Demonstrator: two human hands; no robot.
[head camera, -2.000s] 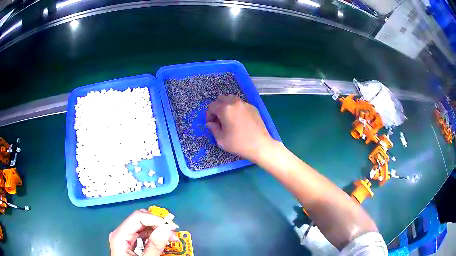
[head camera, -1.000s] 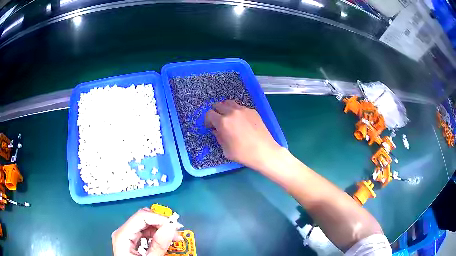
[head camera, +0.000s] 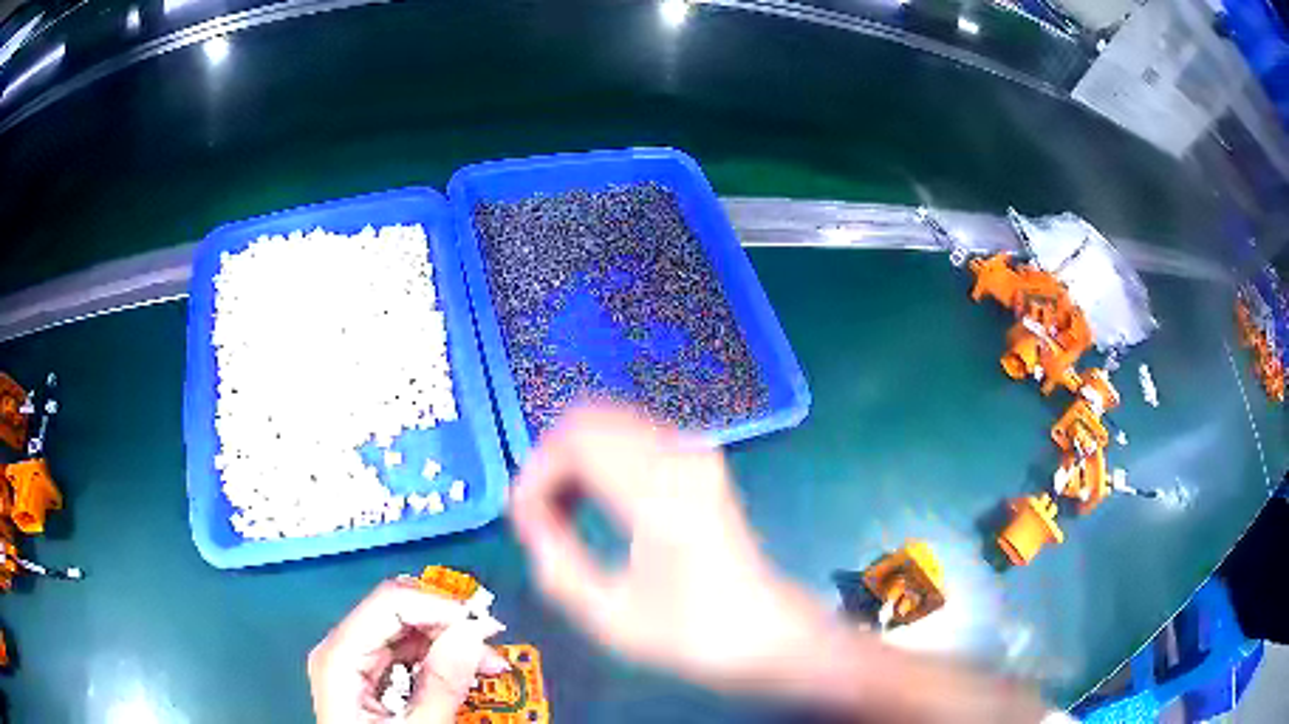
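Observation:
My left hand (head camera: 382, 654) at the bottom holds white pieces, one pinched at the fingertips and others in the palm. An orange connector housing (head camera: 512, 686) shows beside and below its fingers; the hand partly hides it. My right hand (head camera: 636, 530), motion-blurred, is over the near edge of the dark-parts tray (head camera: 792, 410), thumb and finger curled together; whether it holds a small dark part cannot be seen. The white-parts tray (head camera: 205, 467) stands to the left, touching the dark-parts tray.
Orange housings (head camera: 1043, 333) with leads lie in a line on the right, beside a clear plastic bag (head camera: 1096, 276). One housing (head camera: 908, 583) lies right of my right hand. More housings (head camera: 31, 495) lie at the left edge. A metal rail (head camera: 848, 224) runs behind the trays.
My right hand has moved out of the dark parts, back towards me and my left hand. The orange housing near my right forearm is now uncovered. My left hand has barely moved.

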